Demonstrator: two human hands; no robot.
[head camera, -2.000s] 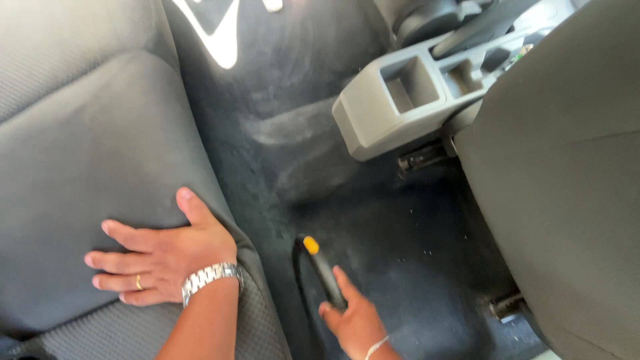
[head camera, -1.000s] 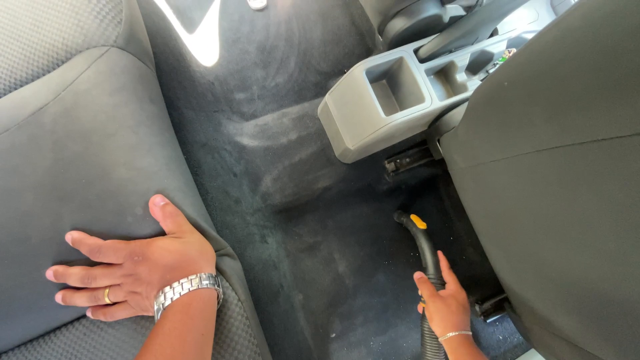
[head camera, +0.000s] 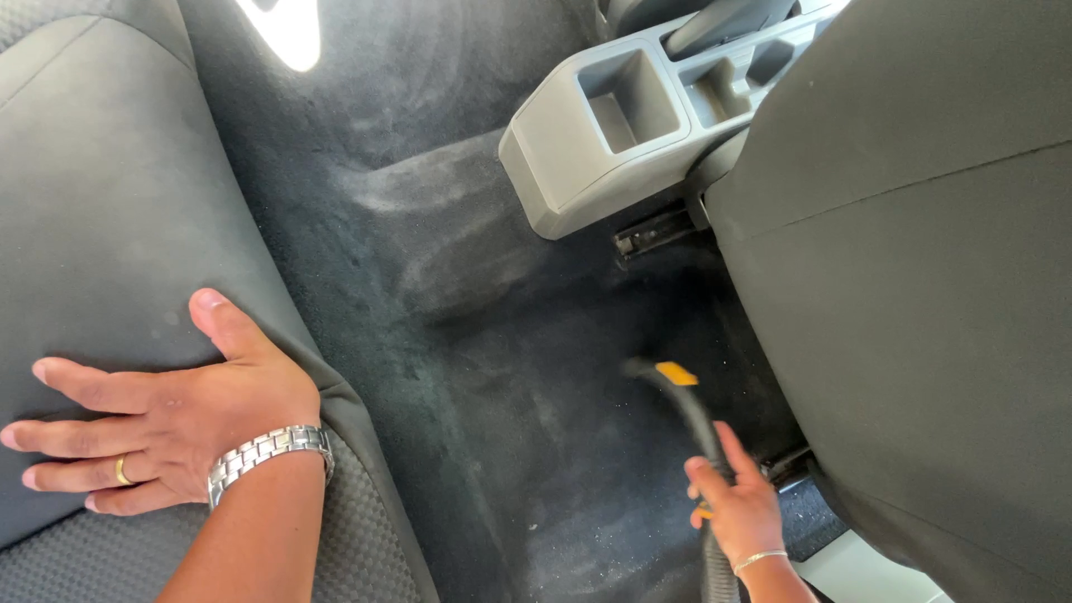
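Observation:
My left hand (head camera: 180, 410) lies flat with spread fingers on the grey rear seat cushion (head camera: 126, 218); it wears a ring and a metal-link bracelet or watch band. At the lower right my right hand (head camera: 737, 498) is closed around a black vacuum hose wand (head camera: 695, 414) with a yellow part near its curved end. The wand's tip is blurred and is over the dark carpeted car floor (head camera: 502, 402). Pale specks dot the carpet near the bottom, left of the wand.
A grey centre console (head camera: 553, 159) with open bins juts in at the top. On the right stands a front seat's back (head camera: 913, 251), with seat rails (head camera: 657, 233) beneath it. A white sunlit patch (head camera: 289, 33) shows at the top left.
Between two and one seconds ago, my right hand moved the wand right, towards the front seat. Its tip now lies lower, farther from the console. My left hand stays on the cushion.

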